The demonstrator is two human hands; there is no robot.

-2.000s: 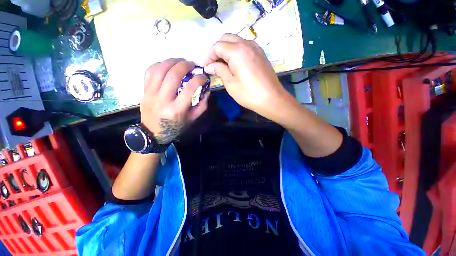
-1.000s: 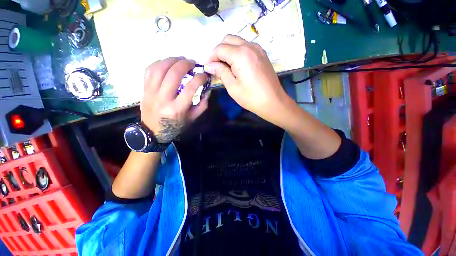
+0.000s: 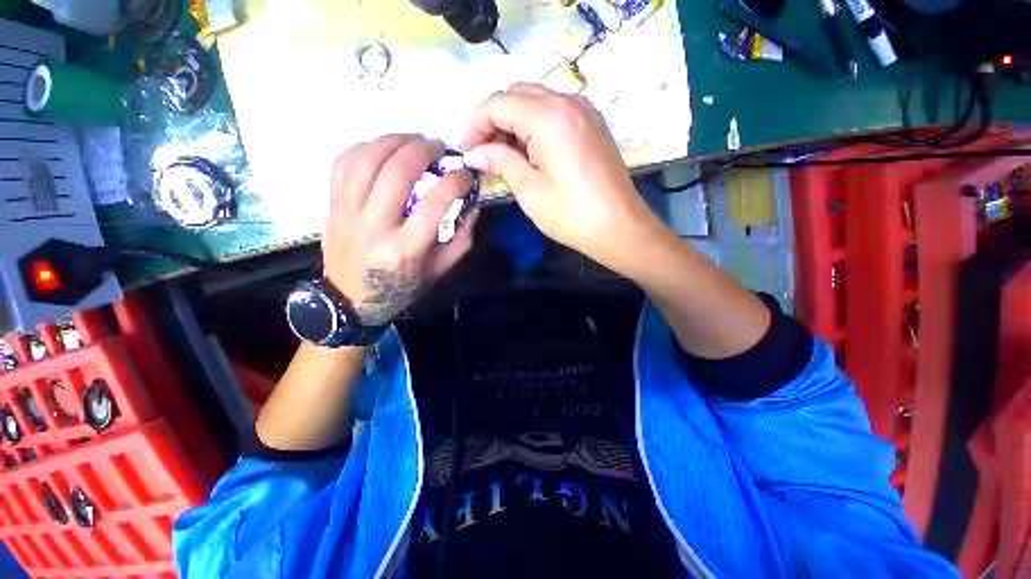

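A round watch case [image 3: 455, 167] with a dark rim and silvery-purple inside is held above the front edge of the cream-white mat [image 3: 305, 85]. My left hand [image 3: 390, 215], bare and tattooed near the wrist, is closed around it, its fingers covering much of it. My right hand [image 3: 554, 158], also bare, has thumb and index finger pinched together at the case's upper right rim. I cannot tell whether a small part is between these fingertips.
A dark screwdriver barrel [image 3: 466, 16] points down at the mat's back. A pale ring [image 3: 372, 58] lies on the mat. Red trays [image 3: 102, 475] stand at both sides. A grey unit with a red switch [image 3: 45, 275] is at left, markers [image 3: 868, 32] at back right.
Both hands keep nearly the same pose at the watch case. The view has shifted slightly.
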